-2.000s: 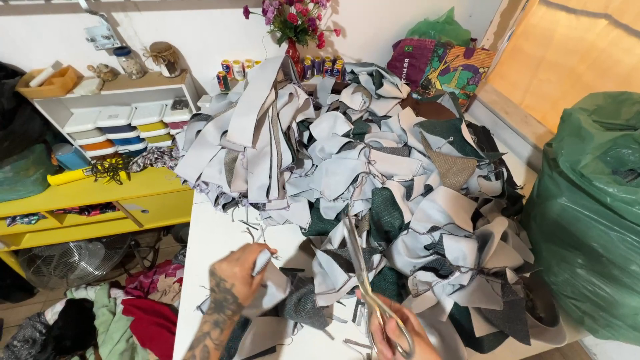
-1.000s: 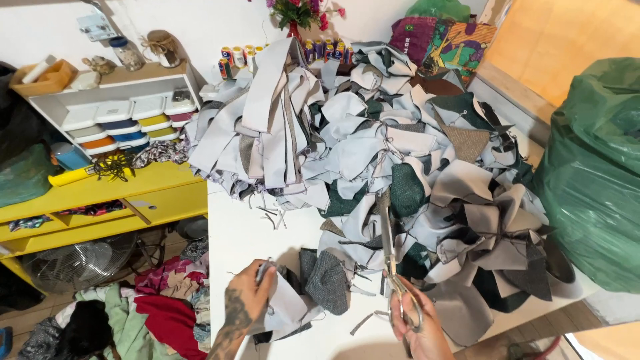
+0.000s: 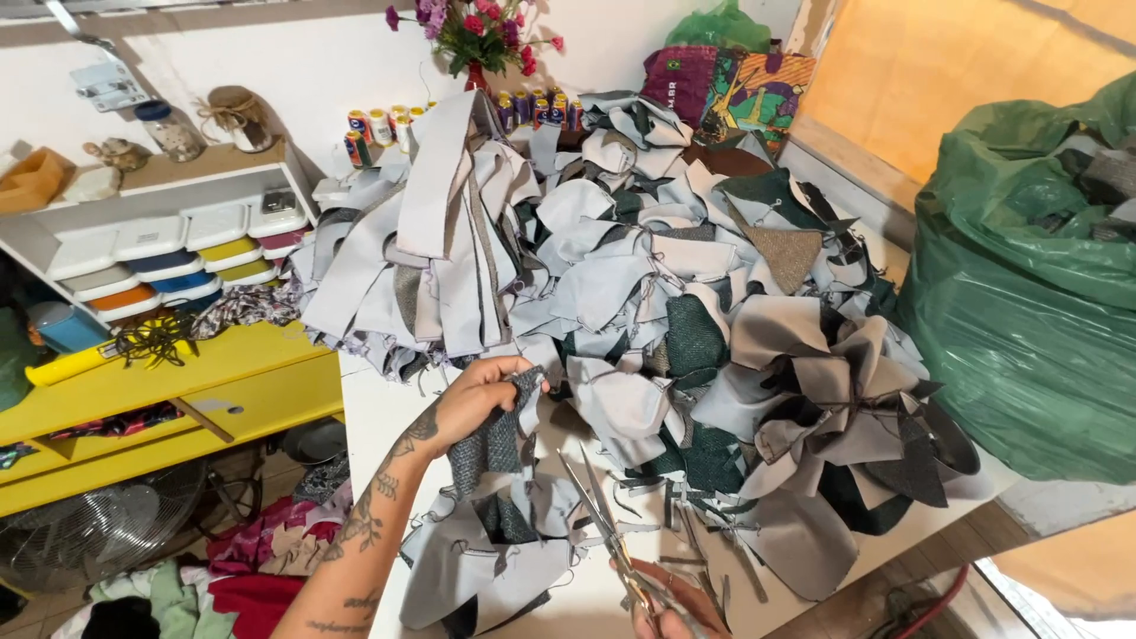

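Near the middle of the white table, my left hand (image 3: 484, 399) pinches a dark grey woven fabric piece (image 3: 486, 451), which hangs from the fingers. My right hand (image 3: 670, 599) holds metal fabric scissors (image 3: 612, 532) by the handles at the bottom edge of the view. The blades are a little apart and point up and left, below and right of my left hand. Light grey fabric pieces (image 3: 497, 577) lie under the held piece. Beyond both hands spreads a large heap of grey, dark green and brown fabric scraps (image 3: 603, 284). Thin cut strips (image 3: 692, 532) lie right of the scissors.
A green plastic bag (image 3: 1021, 337) of fabric stands at the right. Thread spools (image 3: 382, 129) and a flower vase (image 3: 477, 78) stand behind the heap. On the left are a yellow bench (image 3: 266, 373) and a shelf with lidded boxes (image 3: 182, 235). Clothes (image 3: 257, 603) lie on the floor.
My left hand has moved up the table toward the heap and now holds up the dark grey piece. The scissors have moved down from the heap's edge.
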